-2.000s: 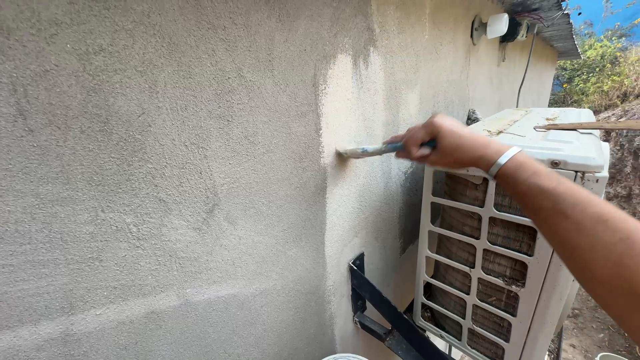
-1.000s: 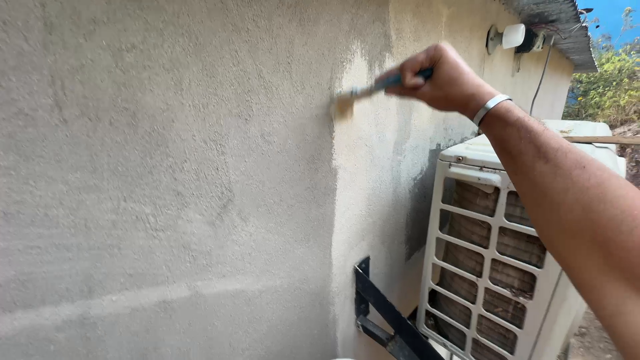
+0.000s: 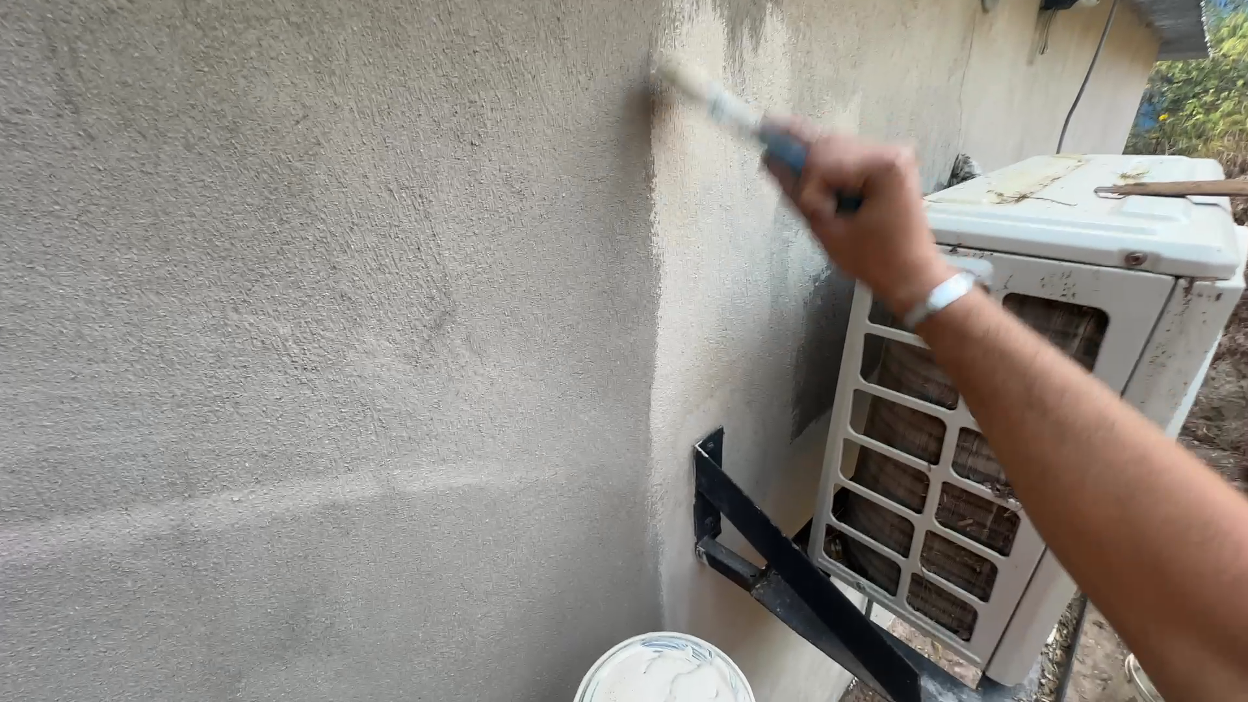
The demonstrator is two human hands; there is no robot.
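My right hand (image 3: pixel 848 195), with a light band on its wrist, grips the blue handle of a paintbrush (image 3: pixel 736 112). The bristles, blurred, are at the upper wall along the boundary between the grey rough plaster (image 3: pixel 341 292) and a lighter cream painted strip (image 3: pixel 697 263). A round container of white paint (image 3: pixel 668 673) shows at the bottom edge, below the strip. My left hand is not in view.
A white air-conditioner outdoor unit (image 3: pixel 1072 210) stands right of the strip, with a wooden-handled tool (image 3: pixel 1170 188) on top. A black metal bracket (image 3: pixel 770 536) juts from the wall beneath it. A cable (image 3: pixel 1087 78) hangs near the roof edge.
The brush has moved up along the edge of the cream strip since two seconds ago, still in my right hand. The paint container shows more fully as the view has shifted.
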